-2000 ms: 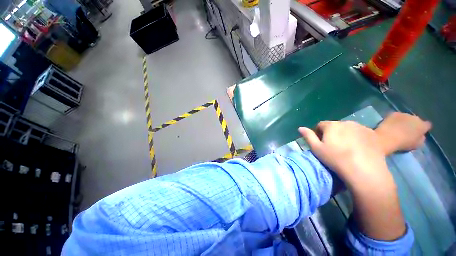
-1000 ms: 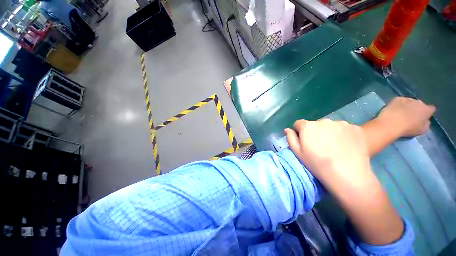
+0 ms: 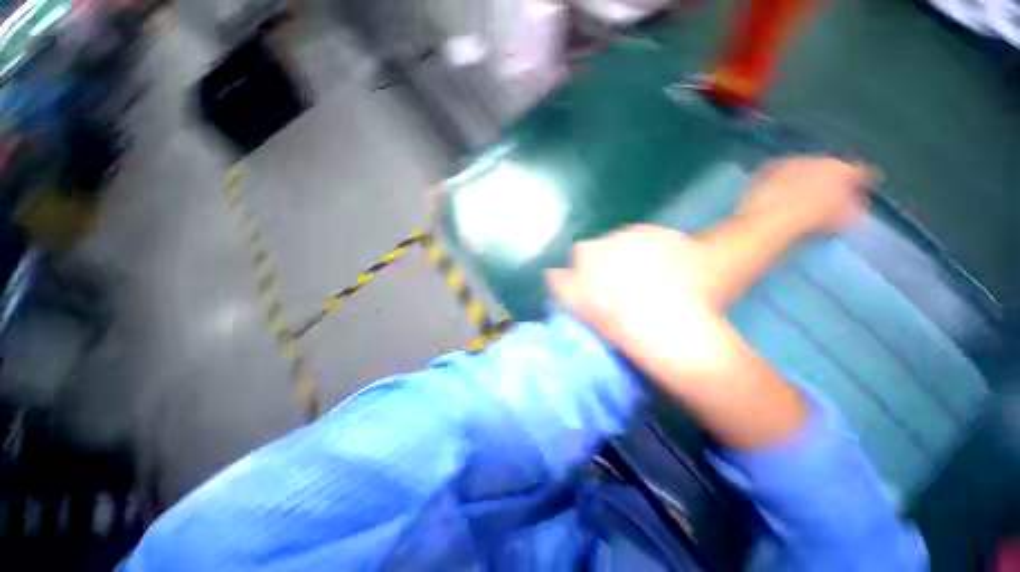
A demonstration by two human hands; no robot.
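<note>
The frame is blurred. My left arm reaches from the lower left across the bench, its light blue sleeve [image 3: 447,425] bunched near the elbow and the forearm bare [image 3: 733,259]. My left hand [image 3: 811,192] is over the far edge of a paler blue-green pad [image 3: 861,346]; its fingers are blurred, and I see nothing in it. My right hand [image 3: 638,279] comes from the lower right and is wrapped over the left forearm, just past the sleeve edge. The pad lies on a dark green mat [image 3: 604,134] and shows parallel lines.
A red-orange wrapped post [image 3: 761,50] stands at the far bench edge. At left, yellow-black tape [image 3: 364,282] marks the grey floor, with a black bin [image 3: 252,95] farther off. A blurred person in blue [image 3: 62,123] is at upper left. A dark rack [image 3: 67,492] is at lower left.
The view has swung, so bench, post and both hands sit farther left and higher, and more of the pad shows. The right hand is still on the left forearm.
</note>
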